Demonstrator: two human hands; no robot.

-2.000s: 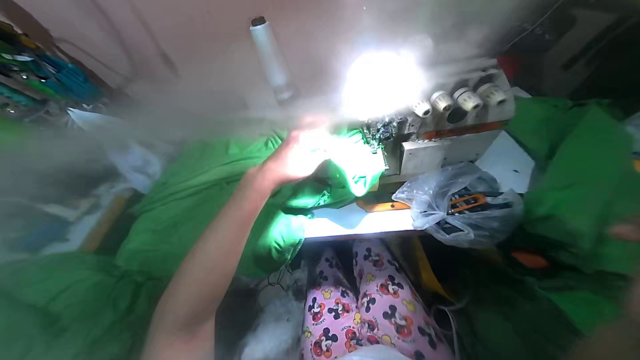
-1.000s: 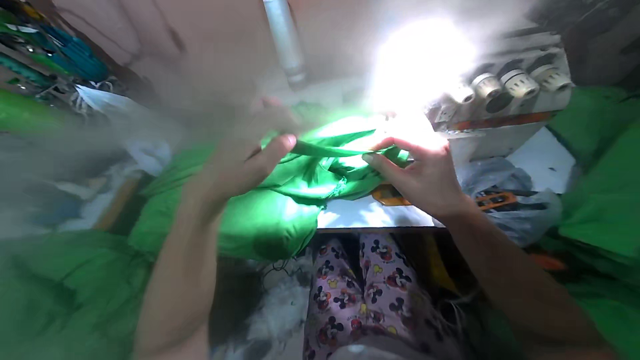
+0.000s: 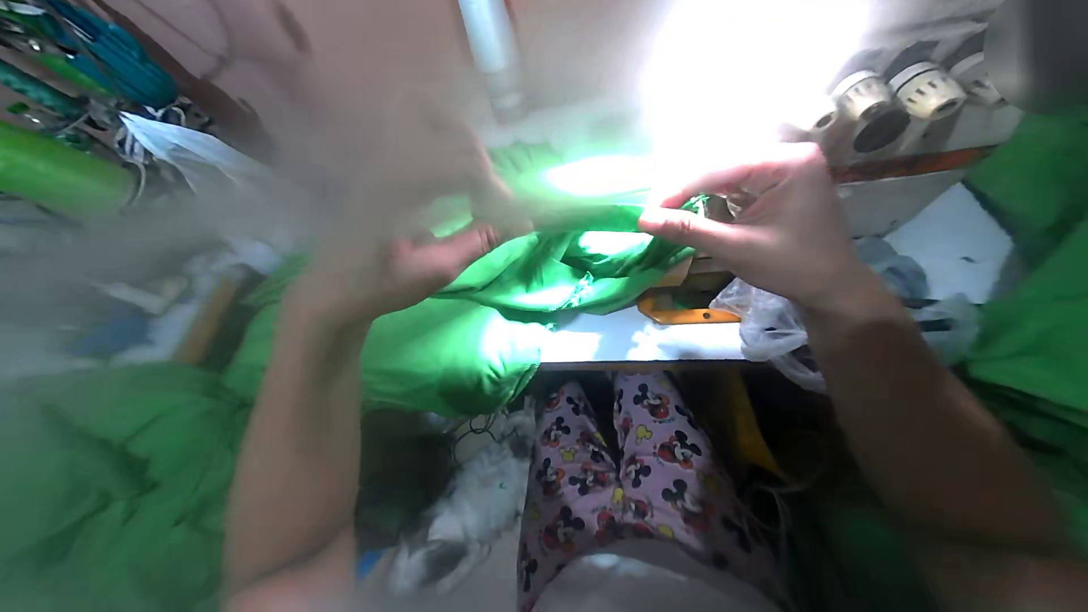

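Note:
Green fabric lies bunched on the white worktable in front of the sewing machine. Its raised edge is stretched between my two hands. My left hand grips this edge at the left, its fingers partly blurred by haze in the view. At the right, my right hand pinches the other end between thumb and forefinger, close to the machine. A strong lamp glare washes out the needle area and part of the cloth, so the machine's foot is hidden.
Orange-handled snips and a clear plastic bag lie near the table's front edge. More green fabric is piled at the right and at the lower left. Thread cones stand at the upper left; a pale cone stands behind.
Two seconds ago my right hand was off the cloth at the right edge; it came onto the fabric by one second ago. Since then both hands have kept hold of the edge.

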